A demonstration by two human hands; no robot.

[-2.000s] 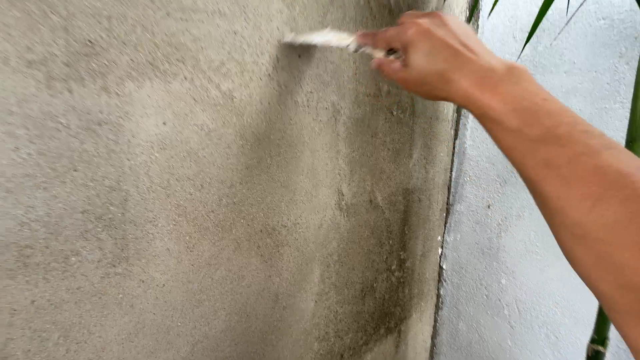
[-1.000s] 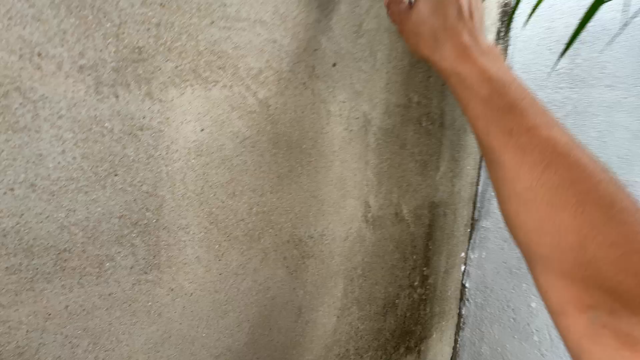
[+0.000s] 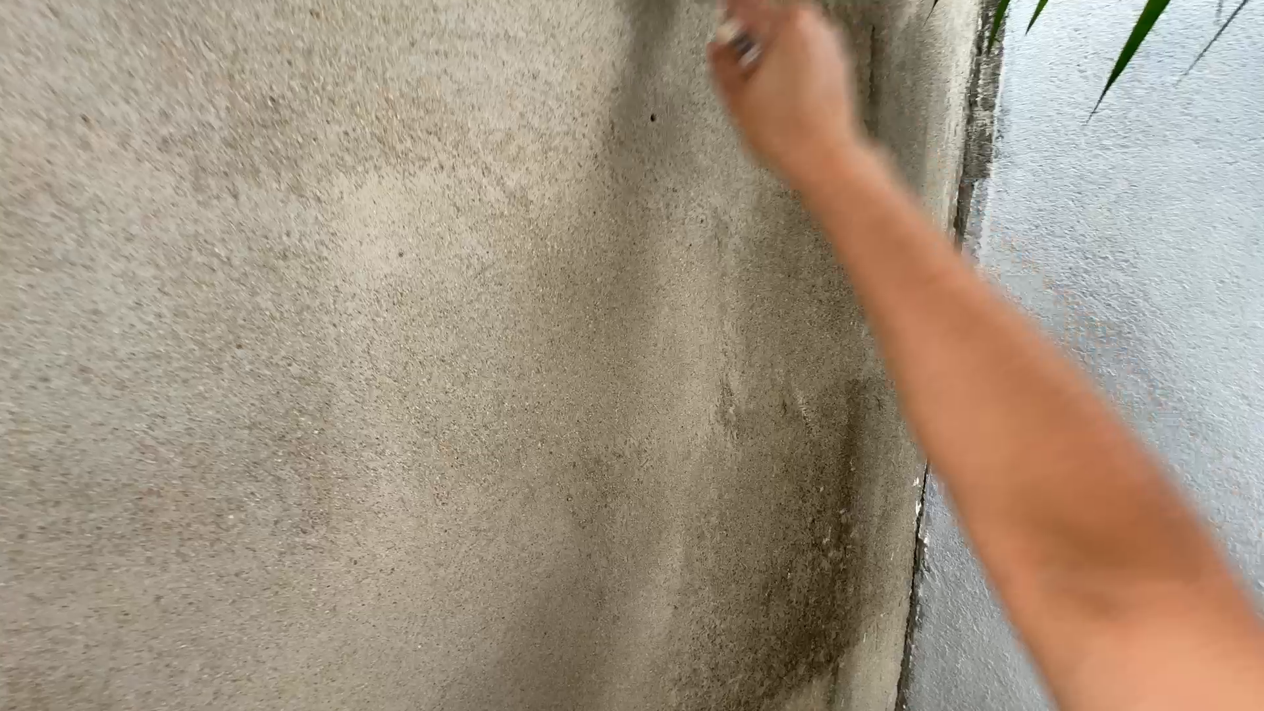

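Note:
My right hand (image 3: 785, 89) is at the top of the view, right of centre, close to a rough cement-plastered wall (image 3: 444, 346). Its fingers are curled around the handle of a tool (image 3: 741, 41), blurred by motion. Only a small part of the handle shows; the rest lies hidden or beyond the top edge. Dark stains run down the wall beneath the hand and thicken near the corner. My left hand is out of view.
A light blue-grey painted wall (image 3: 1116, 296) meets the plastered wall at the right, along a dark, uneven seam (image 3: 918, 553). Narrow green leaves (image 3: 1136, 44) hang in at the upper right.
Two seconds ago the tool's pale, blurred length showed left of my right hand, against the wall; now the hand is nearer the top edge and most of the tool is out of sight.

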